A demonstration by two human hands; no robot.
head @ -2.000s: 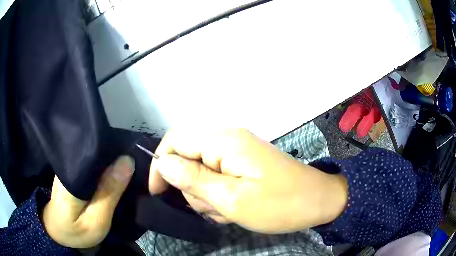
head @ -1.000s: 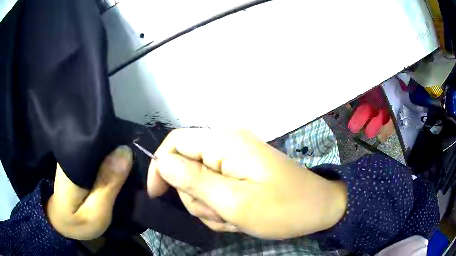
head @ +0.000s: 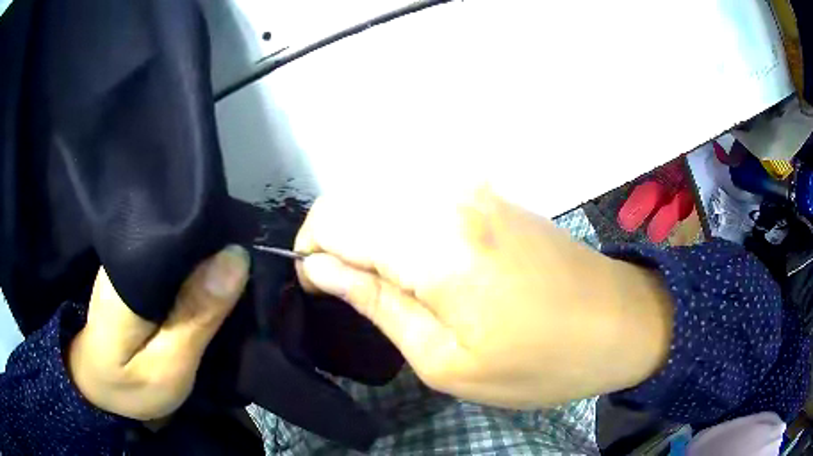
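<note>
A large dark garment panel [head: 134,160] hangs over the left side and lies over my left hand. My left hand [head: 165,343] grips it, thumb on top near the work spot; its fingers are hidden under the cloth. My right hand [head: 481,303] pinches a thin pointed metal tool [head: 279,252] between thumb and forefinger. The tool points left, its tip at the dark cloth just right of my left thumb. Whether the tip is in the cloth I cannot tell. A narrow dark strip [head: 307,396] hangs below, between my hands.
The white tabletop [head: 535,98] lies beyond my hands, with a dark worn patch [head: 283,194] at its front edge. A green-white checked cloth [head: 481,432] covers my lap. Red shoes [head: 655,209] are on the floor at right, beside dark clutter [head: 776,223].
My right hand has moved slightly right and turned, and the tool now lies flatter. More of the dark strip and cloth between my hands shows. My left hand keeps its grip.
</note>
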